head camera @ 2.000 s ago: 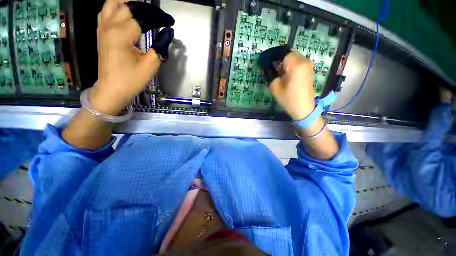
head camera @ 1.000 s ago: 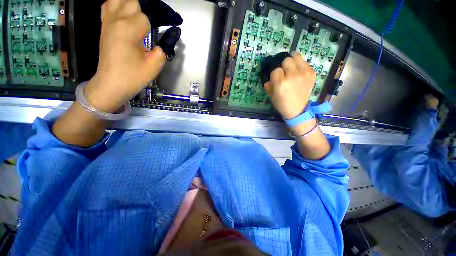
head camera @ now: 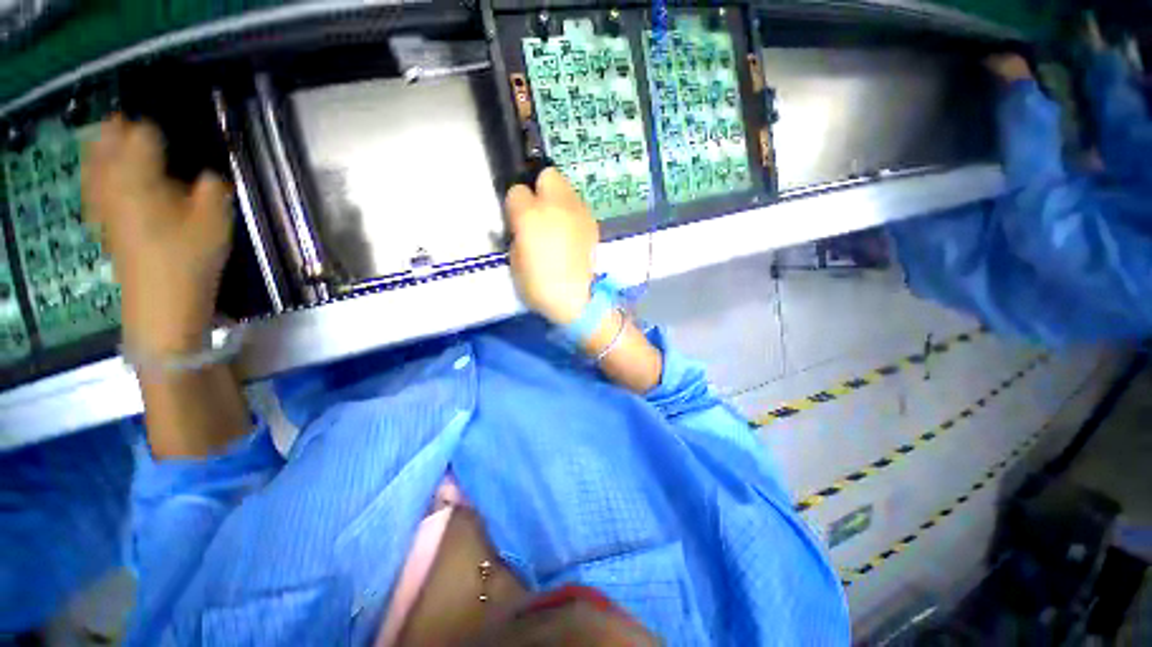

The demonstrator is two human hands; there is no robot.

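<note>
A black carrier frame [head camera: 498,38] holds two pale green circuit board panels [head camera: 585,108] side by side, right of the middle. My right hand [head camera: 553,247], with black finger covers and a blue wrist strap, is at this frame's left edge near its front corner. Its fingertips are bent over and partly hidden, so a grip cannot be told. My left hand [head camera: 158,247] is blurred, over the right side of another carrier at the far left. Its green panel [head camera: 63,240] shows beside the hand. The left fingertips are dark and indistinct; nothing held can be made out.
A shiny metal plate [head camera: 394,177] lies between the carriers, another [head camera: 872,114] to the right. The pale conveyor rail [head camera: 417,316] runs along the near edge. A thin blue cord crosses the right carrier. Another person's blue sleeve [head camera: 1049,215] and hand are at the right.
The view has swung. My right hand has moved off the boards to the right carrier's left edge. My left hand has moved left, from the gap to the left carrier.
</note>
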